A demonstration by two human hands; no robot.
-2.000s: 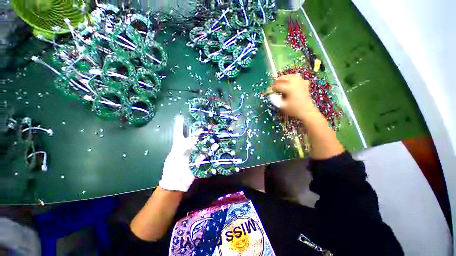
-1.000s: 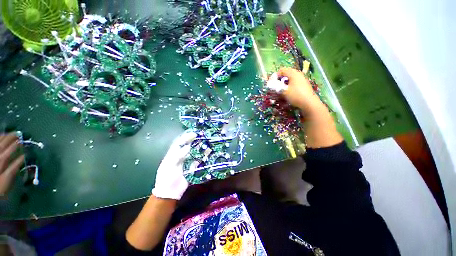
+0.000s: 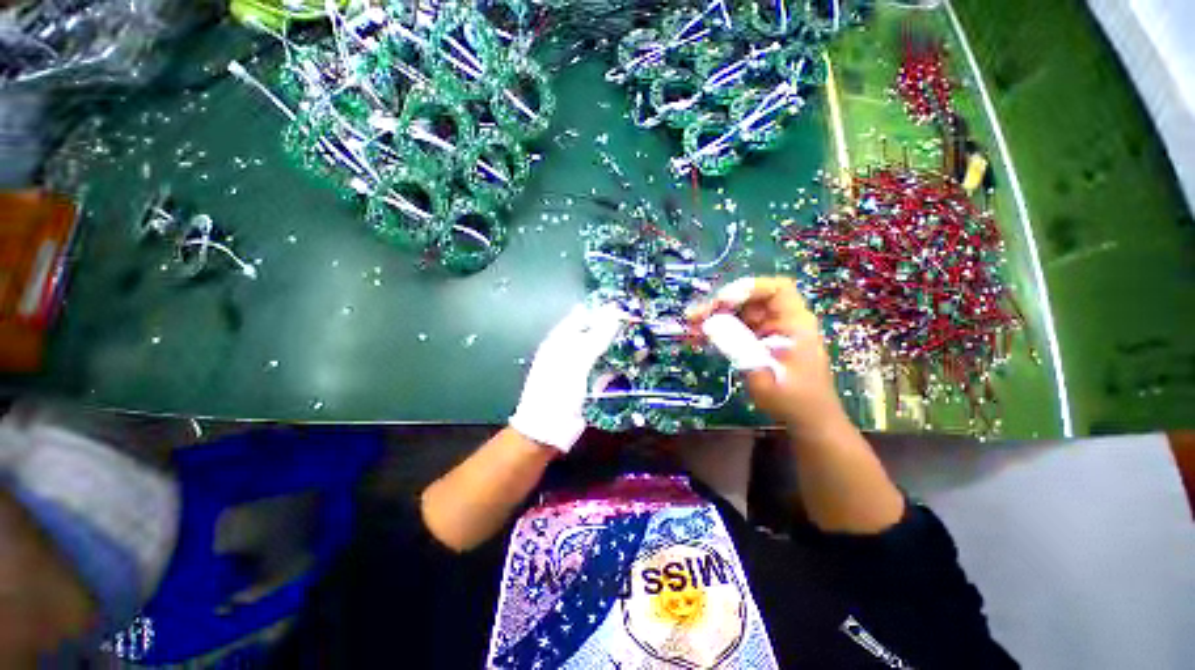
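Observation:
A panel of joined green ring circuit boards with white cables lies on the dark green mat in front of me. My left hand, in a white glove, has its fingers on the panel's left edge. My right hand, bare with white covers on some fingertips, is over the panel's right side, thumb and fingertips pinched together. A thin reddish lead seems to be between them, but it is too small to be sure. Red lead wires lie in a tangled pile to the right.
Ring panel heaps stand at back left and back centre. A small cabled piece lies left. A yellow-and-black object is beside the red pile. An orange bin and a blue stool are left. Part of a person shows bottom left.
My right hand has moved from the red pile back to the panel. My left hand stays at the panel's left edge. The view has shifted, and the other person's hand at the left edge is gone.

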